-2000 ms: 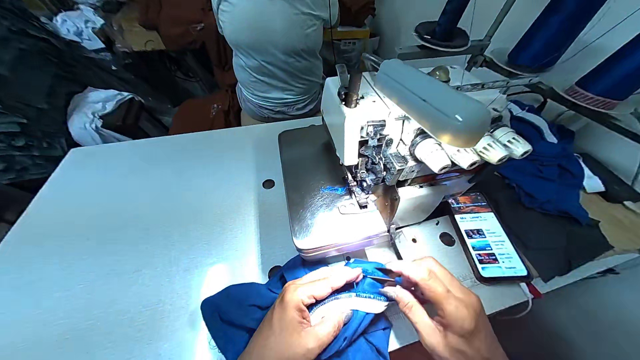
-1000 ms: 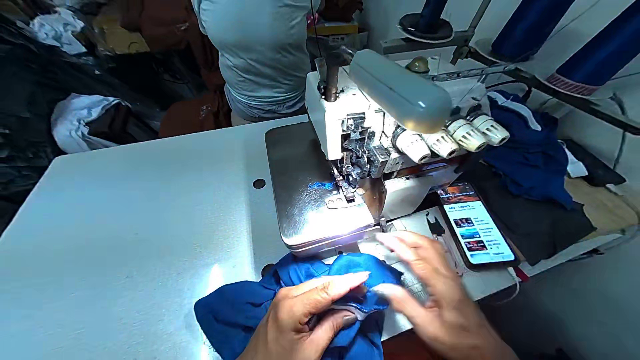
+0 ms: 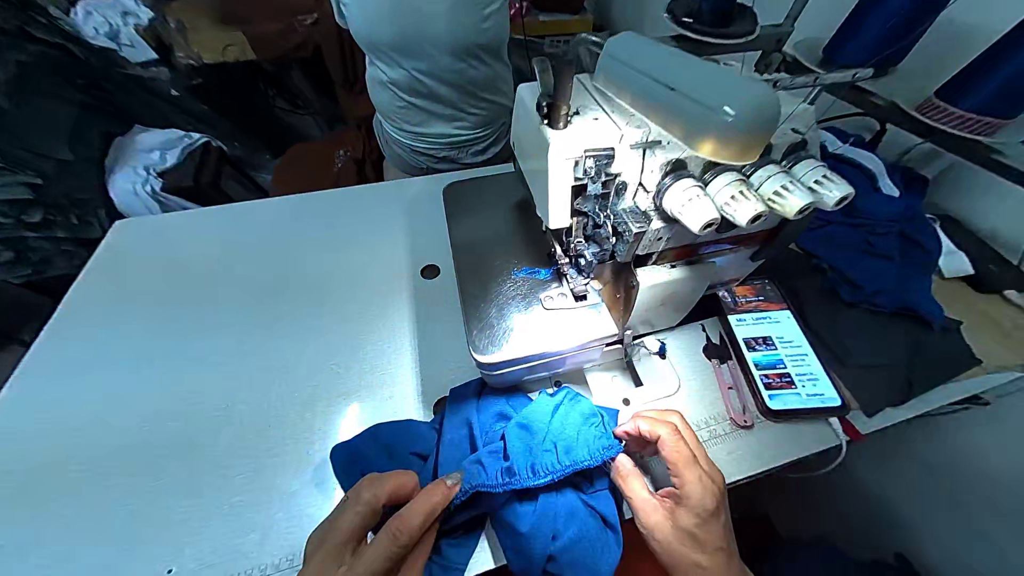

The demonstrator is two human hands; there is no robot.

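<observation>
Blue fabric point(image 3: 552, 436) with a gathered, overlocked edge lies bunched at the table's front edge, just before the metal plate of the overlock sewing machine point(image 3: 552, 160). My left hand point(image 3: 384, 520) pinches the left end of the stitched edge between thumb and finger. The right end of that edge is between the thumb and fingers of my right hand point(image 3: 676, 488). A pair of thread snips point(image 3: 730, 384) with pink handles lies right of my right hand, beside a smartphone point(image 3: 780, 352) with a lit screen. A scrap of blue thread point(image 3: 534, 273) rests on the machine plate.
The white table point(image 3: 264, 336) extends left. Dark blue fabric point(image 3: 872, 232) and black cloth point(image 3: 872, 320) lie behind the phone. Blue thread cones point(image 3: 884, 32) stand at the upper right. A person point(image 3: 440, 72) in a grey shirt is beyond the table, near a white cloth point(image 3: 148, 168).
Two seconds ago a small dark tool was in my right hand; now the snips lie by the phone. The fabric's stitched edge, then bunched between my hands, is now spread out between them.
</observation>
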